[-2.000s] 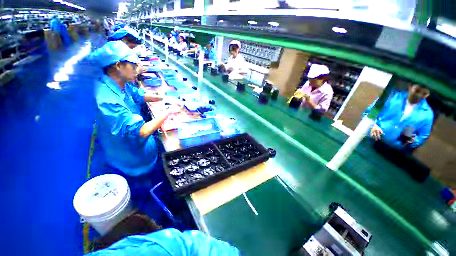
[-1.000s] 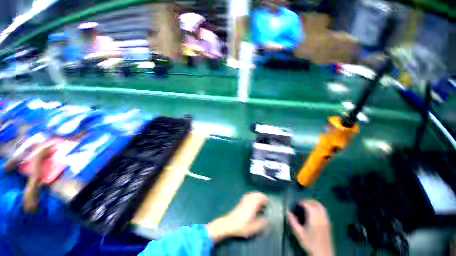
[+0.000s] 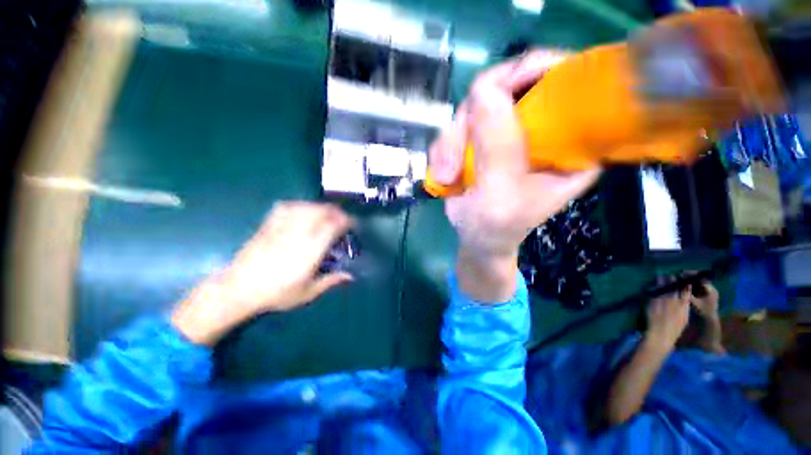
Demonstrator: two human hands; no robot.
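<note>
My right hand (image 3: 498,151) is wrapped around the orange electric screwdriver (image 3: 614,98), raised over the bench and tilted, its nose pointing down-left toward the screw feeder. The silver-grey screw feeder (image 3: 387,111) stands ahead, its pale front plate close to the tool's nose. The bit is too blurred to make out. My left hand (image 3: 276,262) is low over the mat, left of the feeder's front. Its fingers and thumb hold a small round black part (image 3: 341,255), partly covered by the fingers.
Tan cardboard strip (image 3: 62,187) lies at the left. A pile of black parts (image 3: 566,253) lies right of my right forearm. Beyond it is a black bin (image 3: 658,204) with a white piece. A coworker's hands (image 3: 671,311) are at lower right. A thin cord (image 3: 405,275) crosses the green mat.
The view has turned down to the bench. My right hand has taken hold of the orange screwdriver, which was hanging free. My left hand now holds a black part left of the feeder.
</note>
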